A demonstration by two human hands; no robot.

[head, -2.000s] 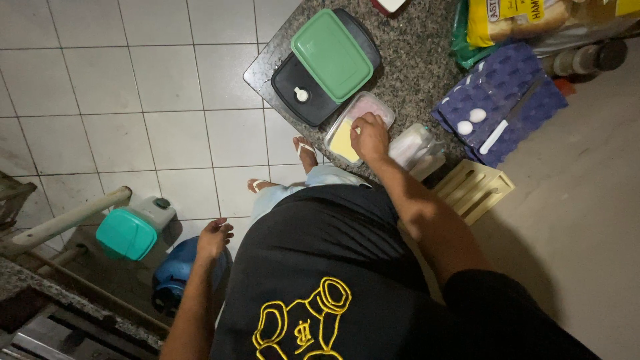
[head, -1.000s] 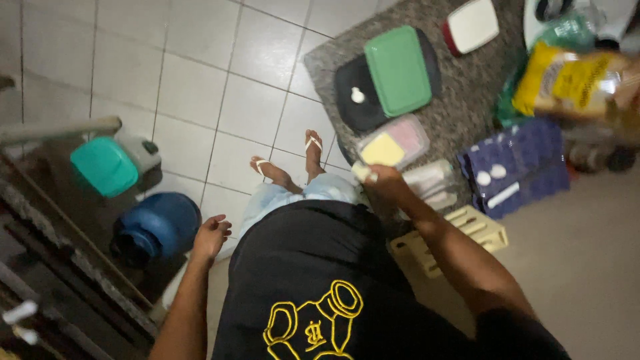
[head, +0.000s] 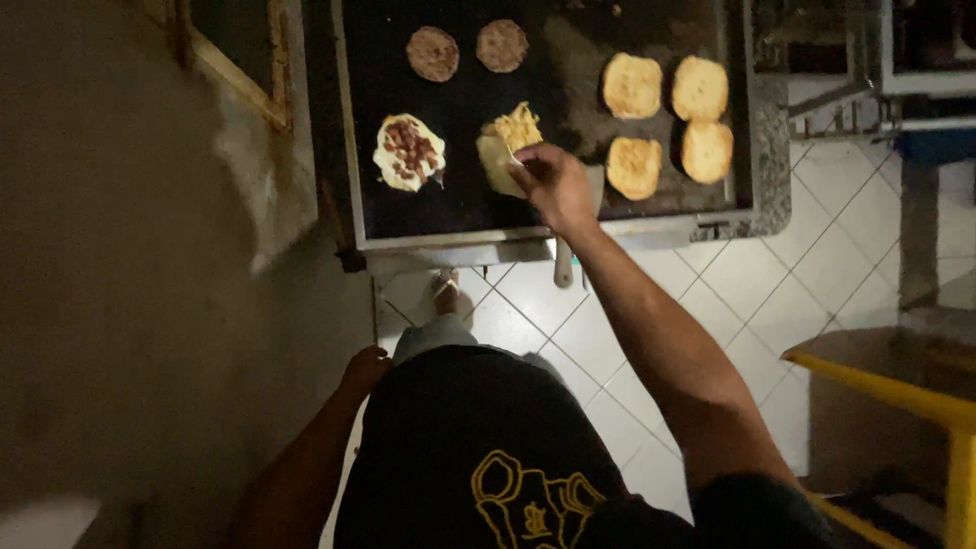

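Note:
My right hand (head: 553, 183) reaches over the griddle (head: 457, 221) and pinches the edge of a thin pale slice, apparently cheese (head: 499, 168). The slice lies against a heap of yellow shredded food (head: 520, 126). Beside and partly behind this hand is a spatula (head: 563, 267), its handle jutting over the front rim. A white patty-like portion topped with browned diced meat (head: 410, 152) cooks to the left. Two round meat patties (head: 432, 53) lie farther back. My left hand (head: 367, 370) hangs low beside my shorts, dim, with loosely bent fingers and nothing visible in it.
Several toasted bun halves (head: 633, 85) sit on the griddle's right side. A granite counter edge (head: 774, 175) borders it there. A yellow-edged piece of furniture (head: 877, 381) stands at the lower right. A wall (head: 168, 267) runs along the left.
The view has moved from the counter with food containers to the griddle. My right hand, earlier at the container of slices, is now over the griddle. My left hand still hangs at my side.

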